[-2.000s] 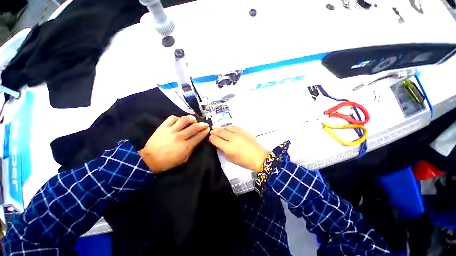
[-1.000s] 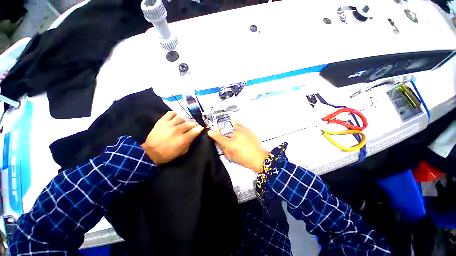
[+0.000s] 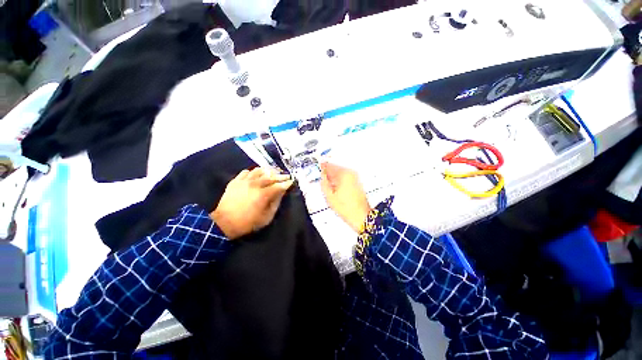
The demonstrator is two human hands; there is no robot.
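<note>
A black garment piece lies from the machine table down over the lap, its right edge at the needle area. The presser foot and needle area is a small shiny metal cluster. My left hand pinches the cloth edge just left of the presser foot, fingertips together. My right hand is just right of the foot, fingers curled with the fingertips close to the metal; whether it holds anything is hidden. The white sewing machine head stands behind both hands.
Scissors with red and yellow handles lie right of the needle beside a dark blue cord. A black cloth heap lies at the back left. A grey recess holds yellow bits. A blue bin is below the table at right.
The view has shifted, showing more at the left and back. My right hand has come off the cloth edge and moved to the right of the presser foot. My left hand stays on the cloth.
</note>
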